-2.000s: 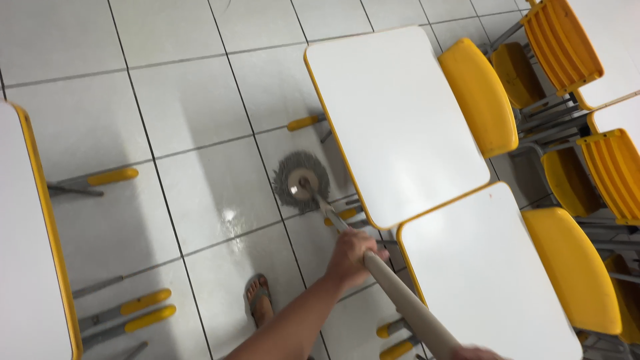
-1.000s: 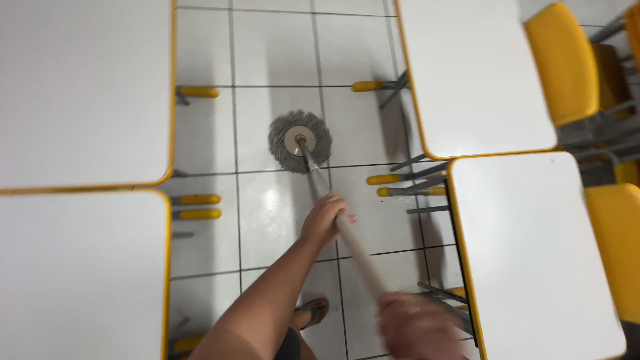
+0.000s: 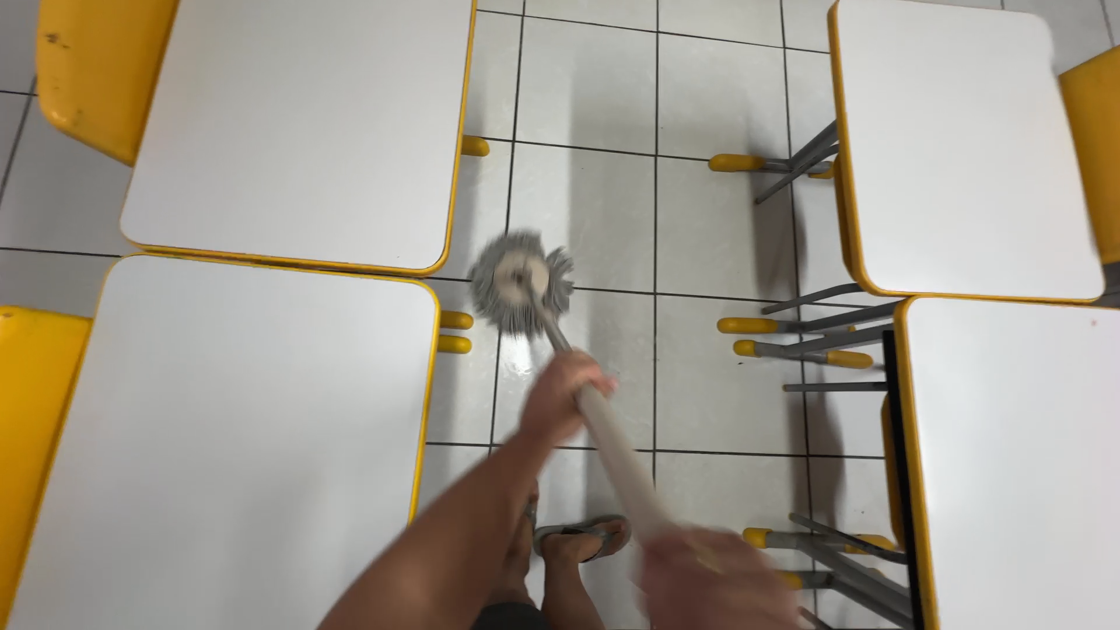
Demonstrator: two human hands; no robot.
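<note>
A round string mop head (image 3: 520, 278) with grey strands and a pale disc lies on the tiled floor (image 3: 604, 219), beside the left desks. Its long pale handle (image 3: 623, 464) slants down to the right. Closed around the shaft, a little below the mop head, is my left hand (image 3: 564, 394). Farther up the handle, at the lower edge of the view, my right hand (image 3: 713, 577) grips it; this hand is blurred by motion.
White desks with yellow edges stand on the left (image 3: 245, 394) and right (image 3: 971, 157). Metal desk legs with yellow end caps (image 3: 745, 325) reach into the aisle. Yellow chairs (image 3: 105, 70) stand on the outer sides. My sandalled foot (image 3: 584, 538) is below the mop.
The mop head has moved from beside the right-hand desks across the aisle to the left-hand desks. Both hands have stayed on the handle. The view has shifted left.
</note>
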